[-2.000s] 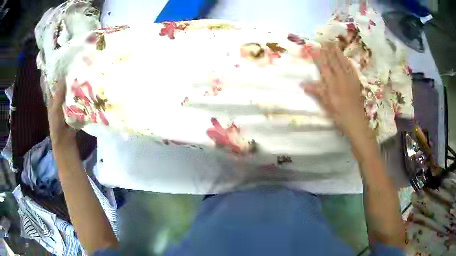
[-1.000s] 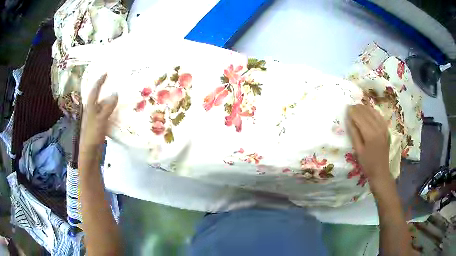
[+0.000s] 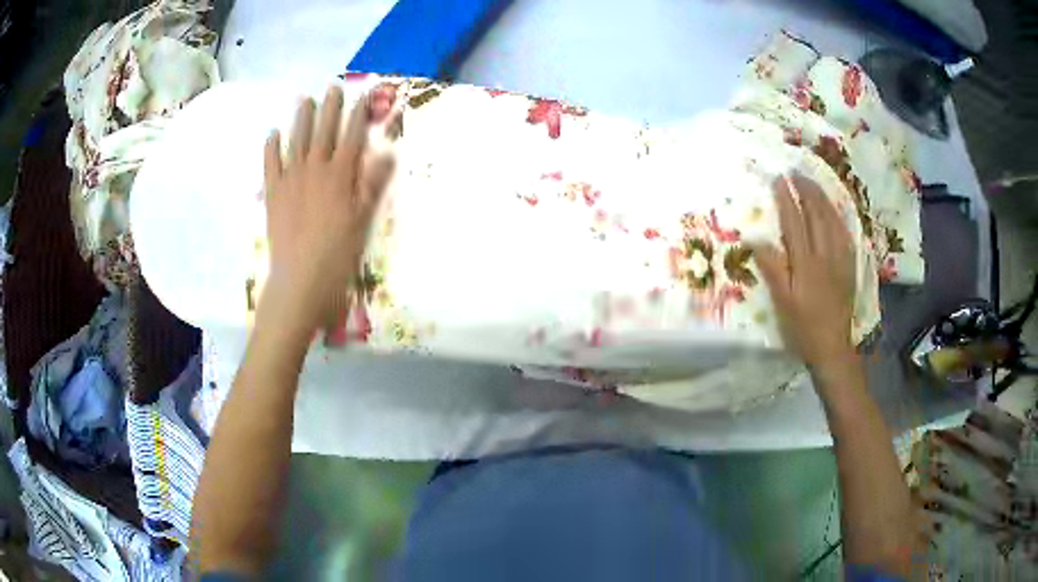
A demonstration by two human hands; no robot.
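A cream floral dress [image 3: 546, 244] with pink-red flowers lies over the long padded board; the board's white rounded end [image 3: 176, 216] shows bare at the left. My left hand [image 3: 319, 199] lies on the cloth left of the middle, fingers spread and pointing to the far side. My right hand [image 3: 810, 262] is on the dress near its gathered right part, fingers slightly apart and somewhat blurred. Neither hand shows a grip on the cloth. The steam iron [image 3: 962, 347] rests at the right on a dark grey pad [image 3: 950, 244].
A crumpled floral pile [image 3: 137, 102] lies at the far left. Striped garments [image 3: 85, 512] and brown cartons [image 3: 57, 250] are at lower left. A blue support arm [image 3: 427, 34] crosses the far side. A grey pointed plate [image 3: 905, 91] lies far right. Floral garments [image 3: 968, 483] hang lower right.
The dress has shifted right along the board, baring the rounded left end. My left hand has moved from the left edge inward onto the cloth; my right hand's fingers have opened out.
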